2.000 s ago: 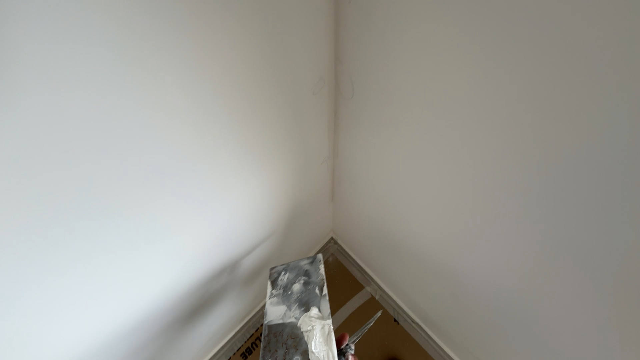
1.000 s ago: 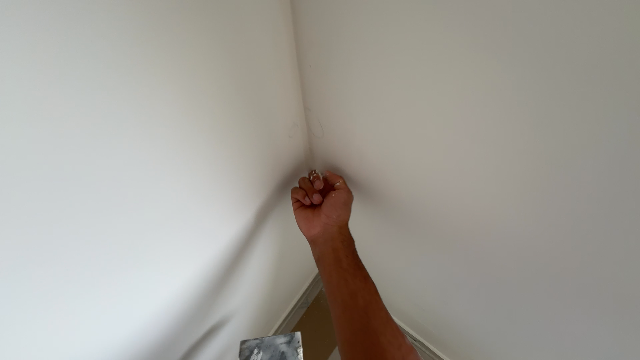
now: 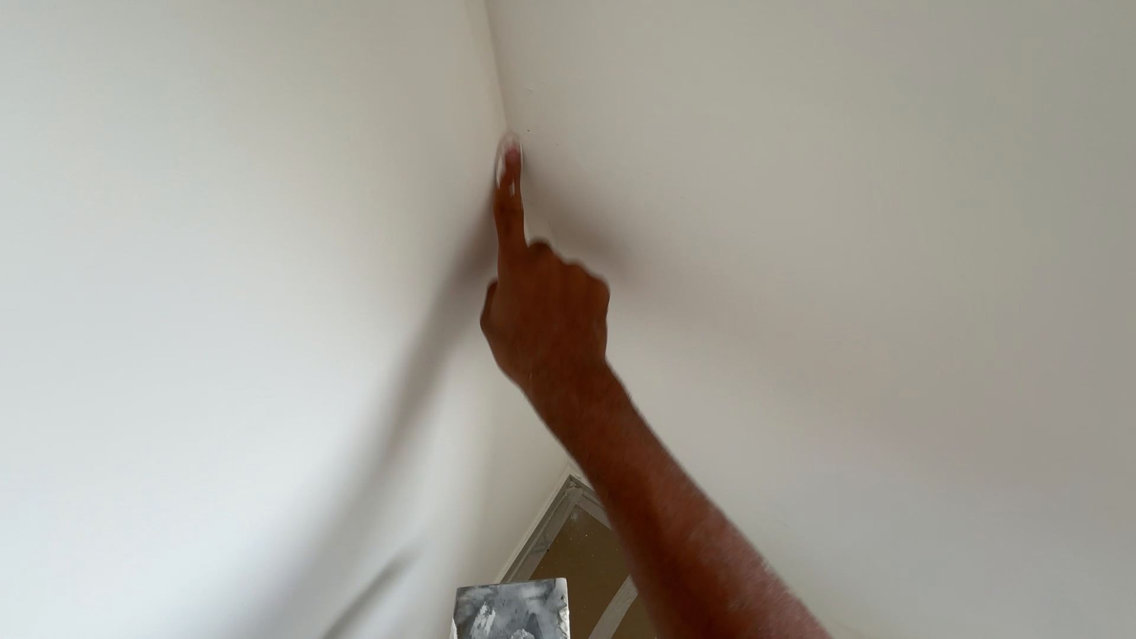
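My right hand [image 3: 550, 306] points up with its index finger laid in the inside corner [image 3: 499, 80] where two white walls meet. The other fingers are curled in, and the fingertip bears some white compound. I see no tool in this hand. Below it, at the bottom edge of the view, shows the top of a metal mud pan or hawk [image 3: 512, 608], smeared with white and grey compound. My left hand is out of view, so what holds the pan is hidden.
The left wall [image 3: 222, 222] and right wall [image 3: 843, 266] rise on both sides, with soft shadows of the arm on them. Down in the corner, brown floor covering [image 3: 577, 550] is edged by grey-white tape or trim [image 3: 537, 541].
The right hand, curled in the corner a second ago, now has its index finger stretched up along it. Two seconds ago a pointed tool showed beside the pan; it is out of view now.
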